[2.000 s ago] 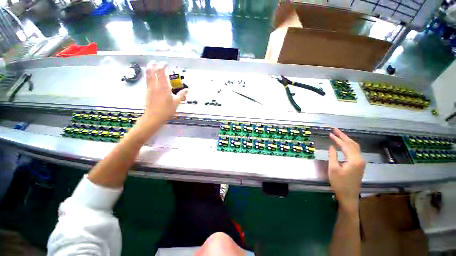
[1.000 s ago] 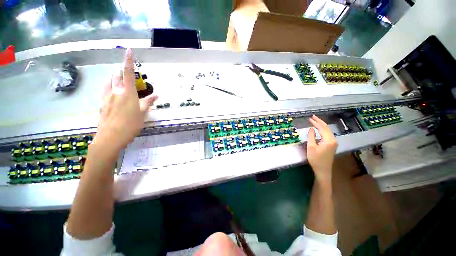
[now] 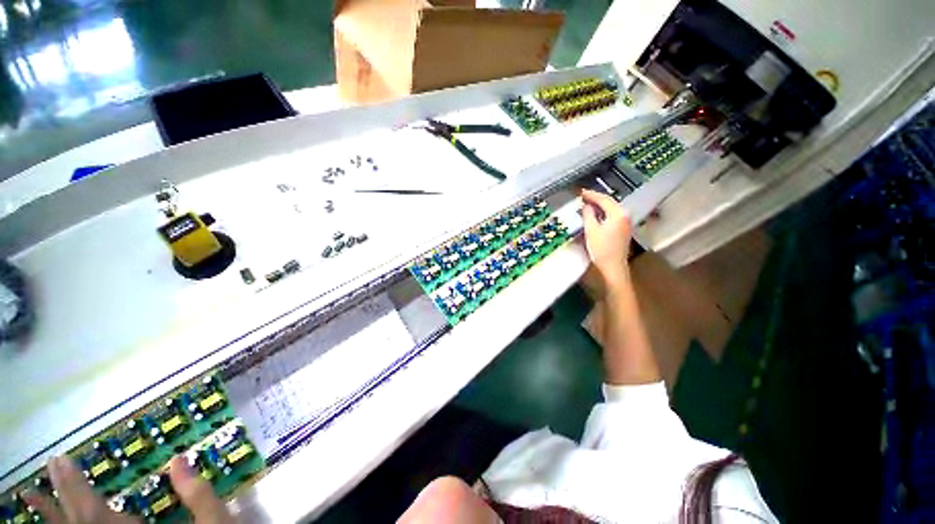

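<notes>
A populated PCB panel point(image 3: 492, 258) lies across the conveyor rails in the middle. My right hand point(image 3: 607, 227) is at its far right end with fingers bent; whether it touches the panel or holds anything cannot be told. A second PCB panel point(image 3: 169, 430) lies on the rails at the lower left. My left hand point(image 3: 123, 496) is over that panel, cut off by the bottom edge, with fingers apart on or just above the parts. A third panel point(image 3: 652, 151) is on the track near the machine.
The shelf bears cutters point(image 3: 466, 143), tweezers point(image 3: 398, 191), loose components point(image 3: 343, 246), a yellow-labelled bottle point(image 3: 190, 241) and spare panels point(image 3: 577, 98). A cardboard box point(image 3: 451, 51) and black tray point(image 3: 220, 107) are behind. Printed paper point(image 3: 333, 374) lies under the track. The machine point(image 3: 738, 87) is at the right.
The view has turned right, bringing the machine closer. My left hand has come down from above the shelf to the lower-left panel. My right hand remains by the middle panel's right end.
</notes>
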